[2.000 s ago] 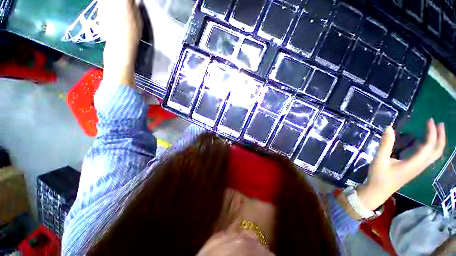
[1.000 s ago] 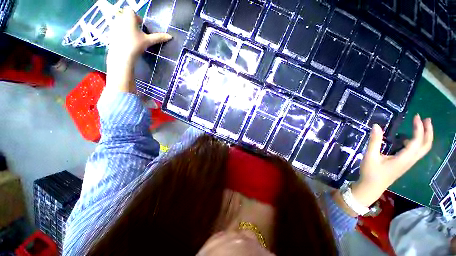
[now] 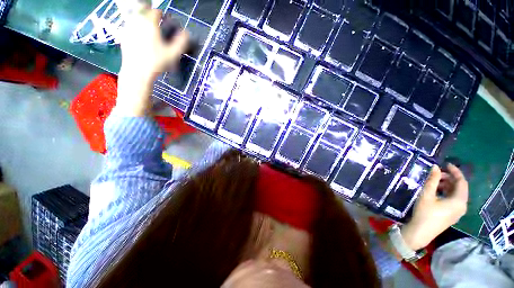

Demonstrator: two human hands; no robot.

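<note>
The black tray (image 3: 309, 63) lies tilted across the bench, with shiny-rimmed rectangular parts (image 3: 350, 166) in its pockets; glare hides some. My left hand (image 3: 147, 48) is blurred over the black die-cut sheets (image 3: 194, 28) at the tray's left edge. A dark blur shows between its thumb and fingers; I cannot tell whether it is a held piece. My right hand (image 3: 442, 197) is at the tray's lower right corner, beside the last pocket of the front row. Its thumb and fingers are curled close together, and whether they grip anything is unclear.
White lattice liner (image 3: 98, 25) lies left of my left hand on the green mat (image 3: 53, 28). More die-cut sheets (image 3: 500, 197) and white liner are at far right, near a person's pale sleeve (image 3: 470, 263). Red stools (image 3: 93, 115) and stacked black trays (image 3: 59, 216) stand below.
My right hand has moved down and its spread fingers have curled in at the tray corner. My left hand first drew back from pale sheet material, uncovering the black grid, and has since shifted slightly.
</note>
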